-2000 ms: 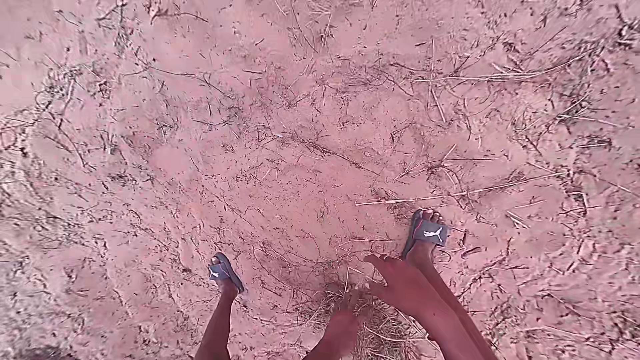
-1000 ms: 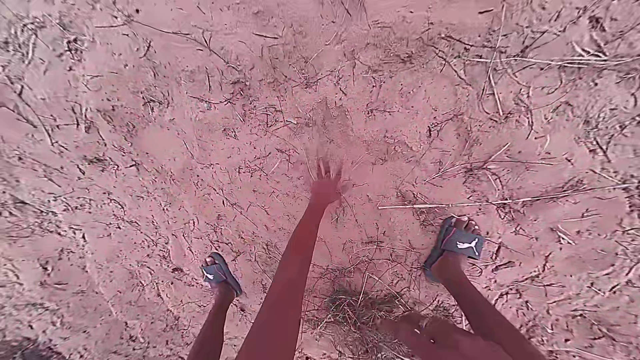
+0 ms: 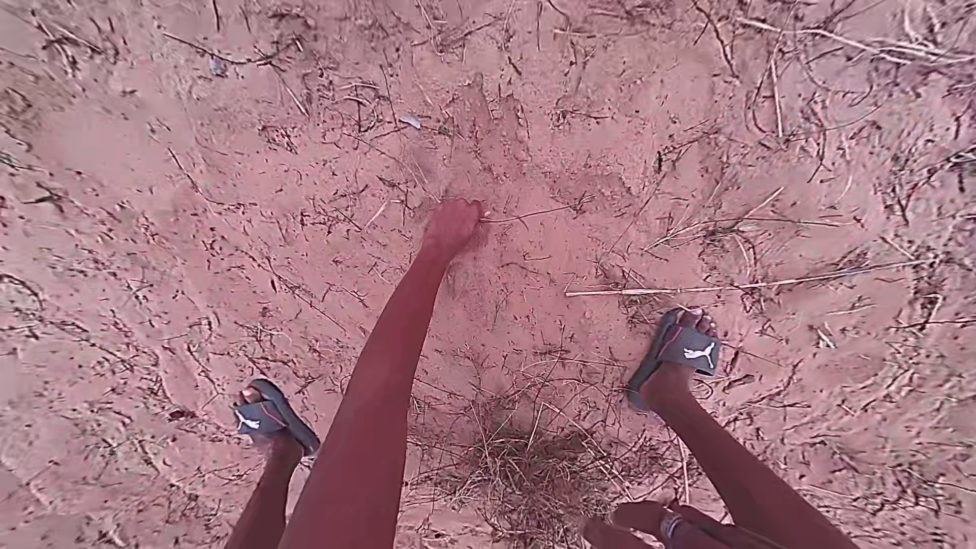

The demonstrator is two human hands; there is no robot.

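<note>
My left hand [image 3: 454, 225] reaches out over the reddish soil at the middle, its fingers curled down at the ground. A thin dry twig [image 3: 534, 213] extends to the right from beside its fingers; whether it is gripped cannot be told. My right hand [image 3: 648, 526], with a ring on one finger, is low at the bottom edge and partly cut off. Just left of it lies a clump of dry grass [image 3: 526, 473]. What its fingers hold, if anything, does not show.
My feet stand apart in Puma slide sandals, the left sandal [image 3: 263, 418] and the right sandal [image 3: 688, 351]. A long dry stalk [image 3: 686, 290] lies above the right foot. More stalks [image 3: 854, 42] lie scattered at the upper right.
Two seconds ago both hands were near the grass clump. The left hand has since reached forward, and its spread fingers have curled. The right hand has drawn down to the bottom edge.
</note>
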